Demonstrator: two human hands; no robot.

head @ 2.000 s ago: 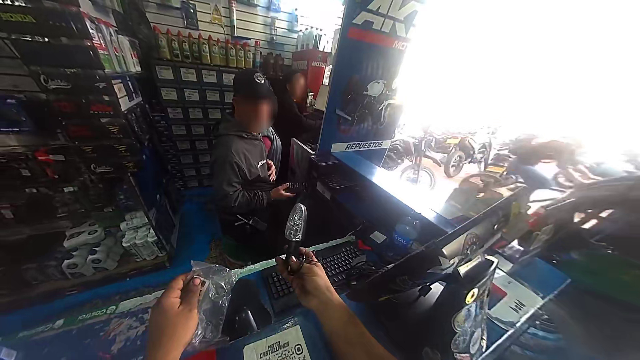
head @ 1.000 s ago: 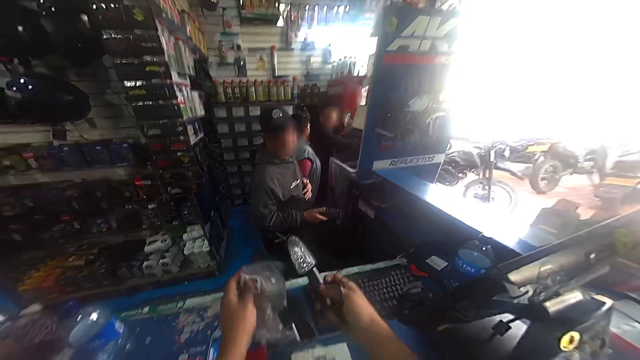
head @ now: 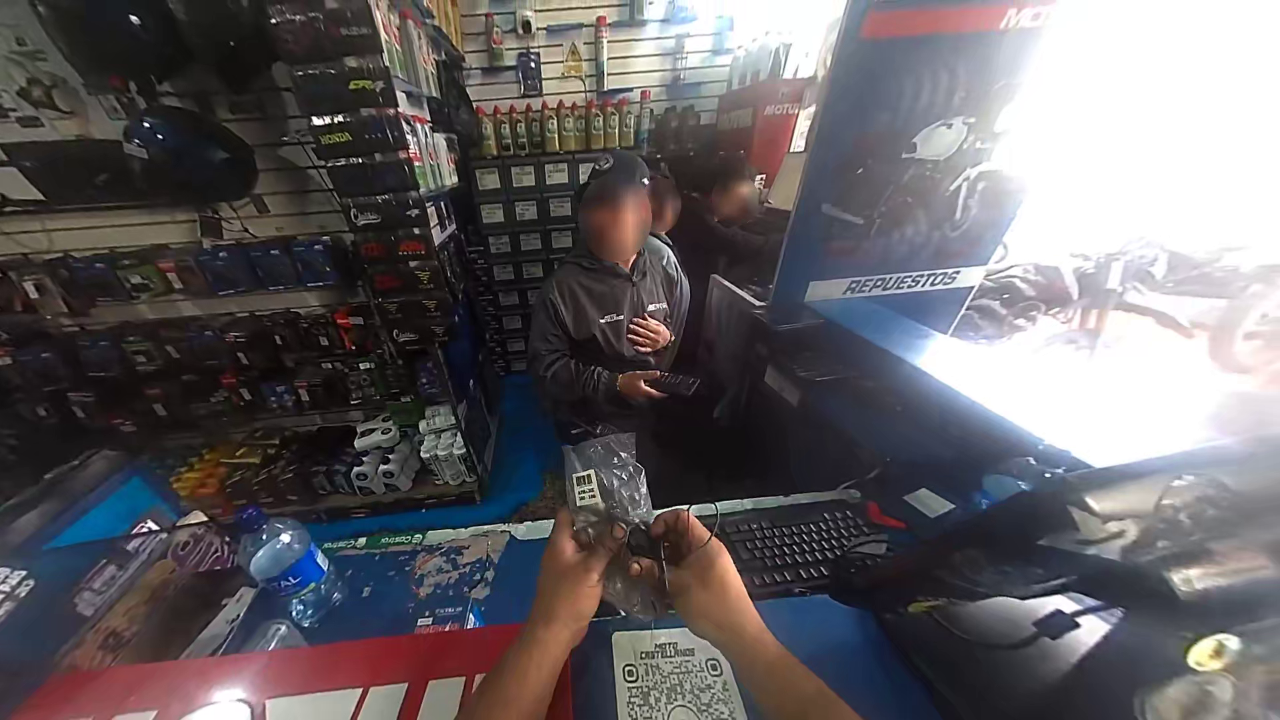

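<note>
Over the counter, my left hand (head: 580,565) grips a clear plastic bag (head: 612,480) with a barcode label, its upper part standing above my fingers. Close beside it, my right hand (head: 695,570) pinches a small dark part with a thin black wire (head: 712,525) that loops up past the fingers. Both hands meet at the bag's middle. The clear-lensed turn signal is not plainly visible; the bag and fingers may hide it.
A black keyboard (head: 805,540) lies right of my hands, near a monitor (head: 1040,600). A water bottle (head: 285,565) stands left. A printed code card (head: 677,675) lies below. Beyond the counter, a person in a grey jacket (head: 610,330) holds a dark handheld device (head: 673,383).
Earlier my right hand held up a clear-lensed turn signal, apart from the bag. Now my hands are together at the bag, and the lens no longer shows above them.
</note>
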